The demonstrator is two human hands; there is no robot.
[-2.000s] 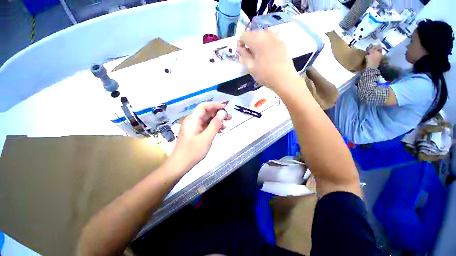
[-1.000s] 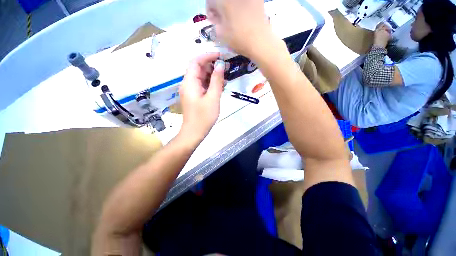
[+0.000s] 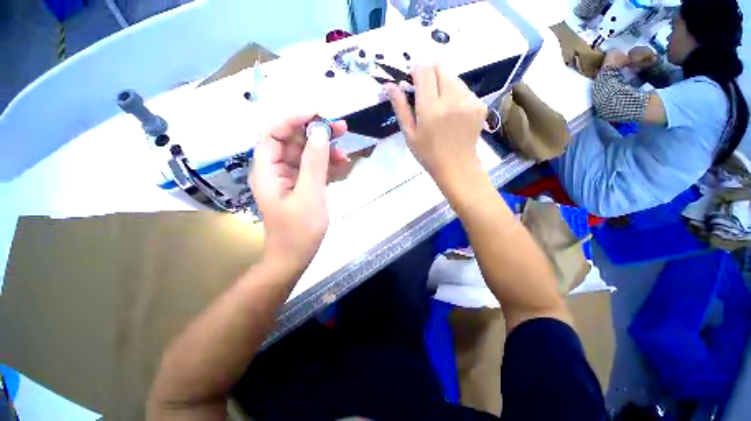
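Note:
My left hand (image 3: 290, 185) is raised over the sewing machine's front and pinches a small round metal item, apparently a bobbin (image 3: 319, 128), between thumb and fingers. My right hand (image 3: 440, 119) is in front of the machine head and holds the black thread snips (image 3: 390, 74), blades pointing up and left towards the metal thread guides. The fingers partly hide the snips. The white sewing machine (image 3: 296, 90) lies across the table. A large tan panel (image 3: 123, 288) lies flat at the left, reaching the lit needle area. No thread can be made out.
A tan piece (image 3: 239, 62) lies behind the machine. Folded tan cloth (image 3: 534, 123) sits at the table's right. Tan and white pieces (image 3: 469, 279) are heaped at lap right. The ruler edge (image 3: 370, 251) runs along the front. Another person (image 3: 626, 148) works at the right.
The snips have left the table and are now in my right hand, which has come down and right. My left hand, still holding the small round item, has moved left.

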